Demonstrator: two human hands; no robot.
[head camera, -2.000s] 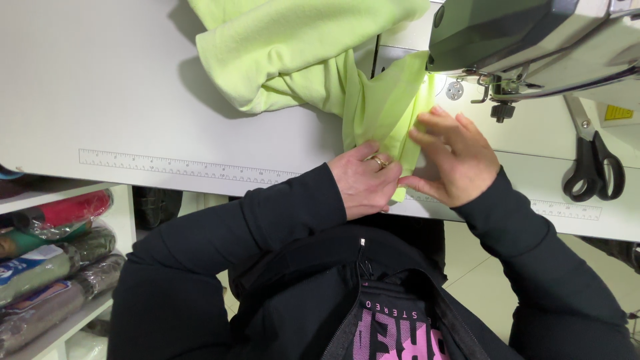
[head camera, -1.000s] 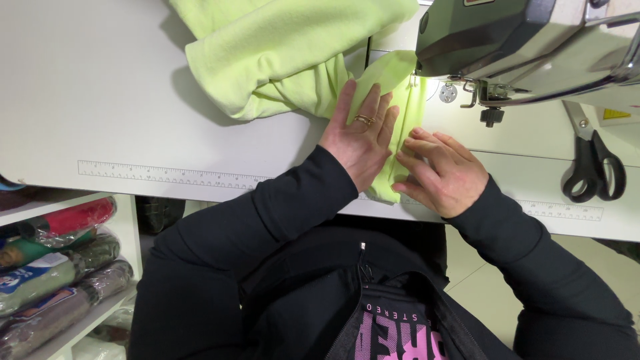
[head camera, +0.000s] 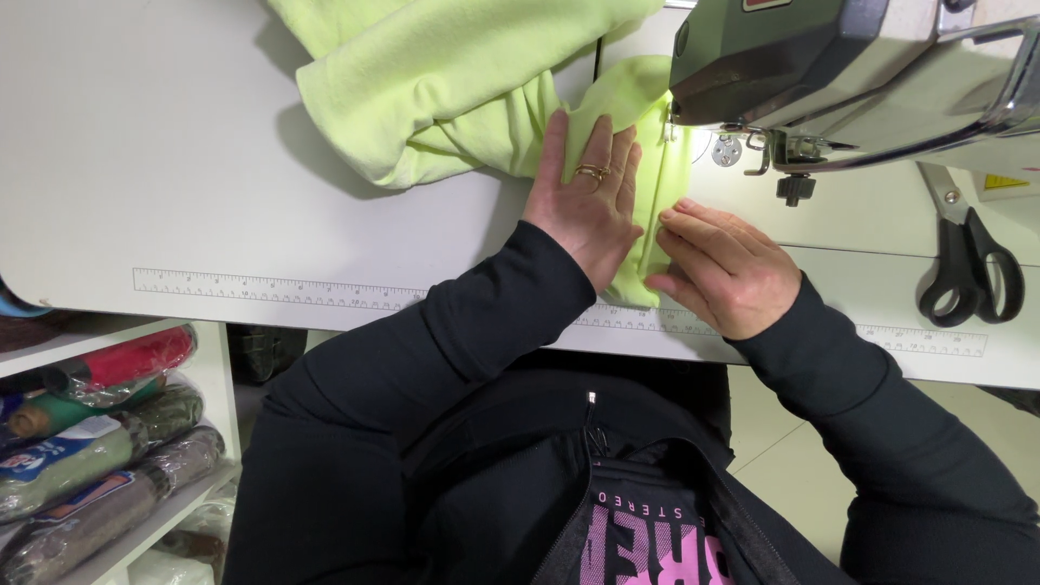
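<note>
Lime-green knit fabric (head camera: 439, 89) lies bunched on the sewing table, and a narrow folded part runs under the presser foot (head camera: 669, 126) of a sewing machine (head camera: 812, 73). My left hand (head camera: 589, 203), with rings on one finger, rests flat on this part with its fingers spread, pointing toward the machine. To its right, my right hand (head camera: 723, 264) touches the fabric's right edge with its fingertips, fingers close together and bent. A seam or fold line runs lengthwise between the two hands. Whether the right fingertips pinch the cloth is not plain.
Black-handled scissors (head camera: 963, 252) lie on the table at the right. A printed ruler scale (head camera: 284, 286) runs along the table's front edge. Plastic-wrapped rolls (head camera: 122, 357) fill a white shelf (head camera: 219, 390) at the lower left.
My left hand has gone from bent fingers near the fabric's front end to lying flat farther up on it. My right hand has come down onto the fabric's right edge.
</note>
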